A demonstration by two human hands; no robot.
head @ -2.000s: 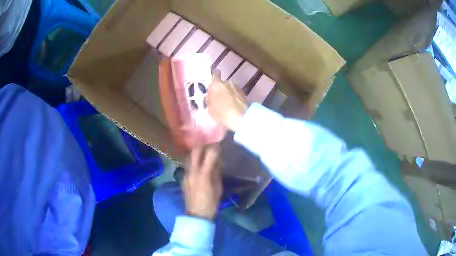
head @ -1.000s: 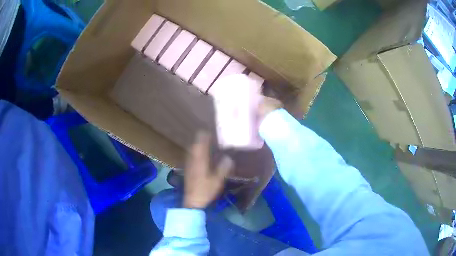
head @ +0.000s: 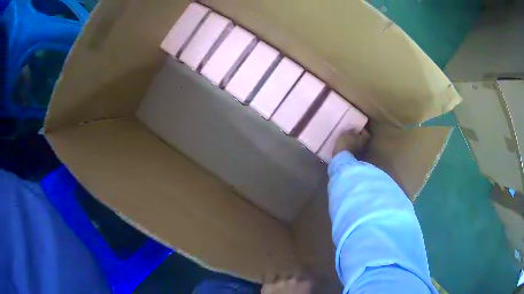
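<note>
A row of pale pink shells [head: 235, 56] stands side by side along the far wall inside the open carton [head: 189, 178], with dark gaps between them. My right hand [head: 351, 142] is inside the carton and grips the shell at the right end of the row [head: 339, 129]; its fingertips are partly hidden. My left hand [head: 287, 283] is blurred and cut off by the bottom edge, at the carton's near side; its grip cannot be made out.
Blue plastic stools stand at the upper left [head: 43, 34] and lower left [head: 123, 270]. A person's blue clothing [head: 29, 229] shows at the lower left. Green floor [head: 454, 229] and flattened cardboard [head: 494, 123] lie to the right.
My right hand has taken the pink shell down and right, to the row's right end. My left hand has dropped to the bottom edge. The view is closer over the carton.
</note>
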